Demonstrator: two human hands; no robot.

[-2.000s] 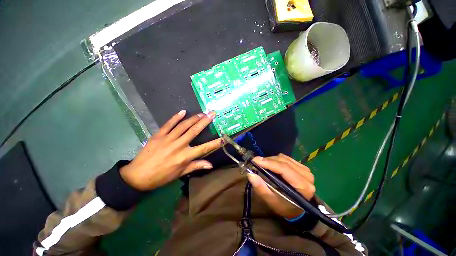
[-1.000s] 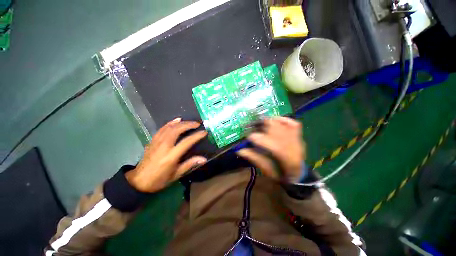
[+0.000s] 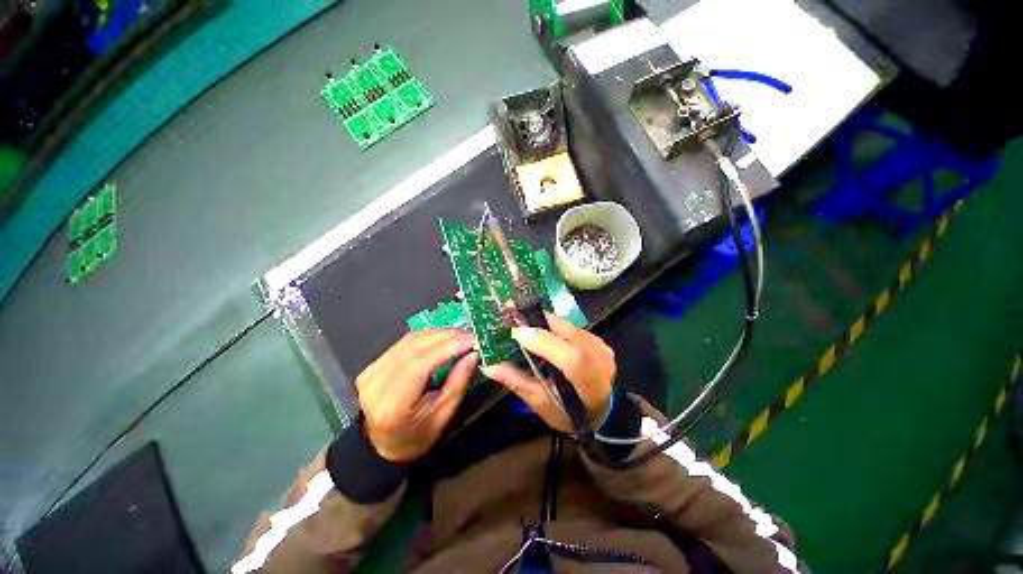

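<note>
A green circuit board panel (image 3: 460,269) is raised and tilted up on edge over the black mat (image 3: 387,241). My left hand (image 3: 415,387) grips its lower left corner with fingertips and thumb. My right hand (image 3: 567,376) holds the soldering iron (image 3: 527,301) and touches the panel's lower edge with its fingers. The iron tip points up and away, in front of the panel's face. Another green board (image 3: 438,318) lies on the mat beneath, partly hidden, with a green part (image 3: 558,289) showing at the right.
The waste cup (image 3: 595,249) stands right of the boards. Behind it are the iron stand (image 3: 533,123), yellow sponge (image 3: 549,182), solder feeder (image 3: 684,107) and white sheet (image 3: 774,67). Board panels (image 3: 376,95) lie on the grey-green belt (image 3: 224,146). Cable and hose loop right of my right wrist.
The panel that lay flat is now lifted and tilted, held at its lower edge. My right hand has the iron's tip turned away from me. The view has shifted, showing more belt and feeder.
</note>
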